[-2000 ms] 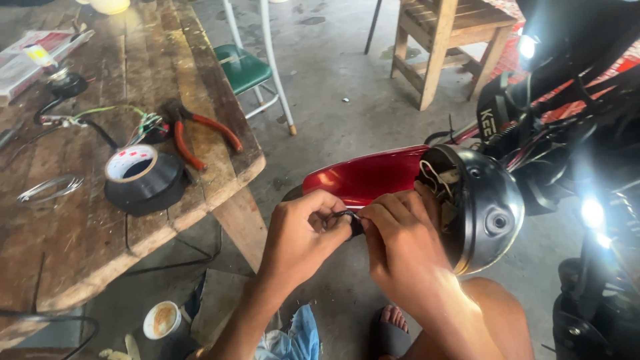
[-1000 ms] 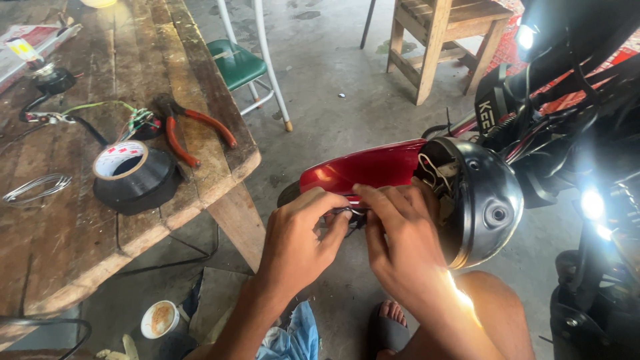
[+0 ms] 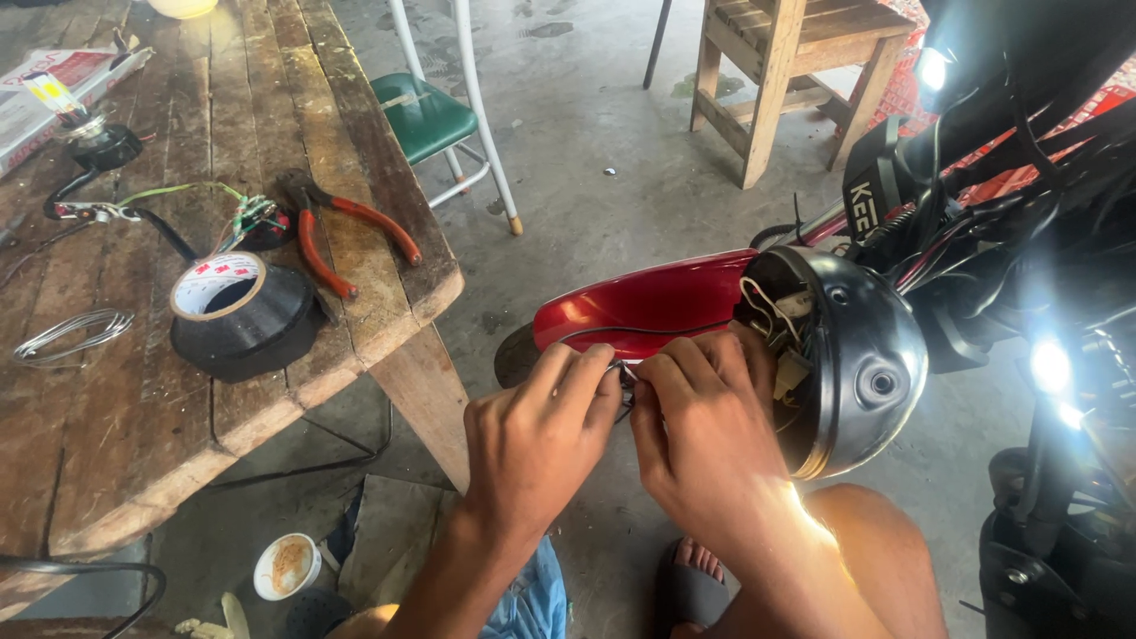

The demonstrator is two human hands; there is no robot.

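My left hand (image 3: 541, 426) and my right hand (image 3: 701, 408) meet at the centre, fingertips nearly touching, both pinching a thin dark wire (image 3: 627, 377) between them. Just right of my right hand is the open black headlight shell (image 3: 874, 373) of a motorcycle, with pale wires and connectors (image 3: 781, 311) inside. A black wire (image 3: 612, 331) runs from the shell side across the red front fender (image 3: 648, 297), which lies beyond my fingers. My fingers hide the exact ends of the wire.
On the wooden table (image 3: 266, 417) at left are a roll of black tape (image 3: 253, 328), orange-handled pliers (image 3: 319, 235), a coil of thin wire (image 3: 75, 337) and an LED bulb with wiring (image 3: 105, 146). A white cup (image 3: 287, 566) stands below. A green chair (image 3: 426, 120) and wooden chair (image 3: 754, 89) stand beyond.
My fingers have shifted slightly around the wire, both hands staying together beside the headlight shell. A black wire now shows across the red fender.
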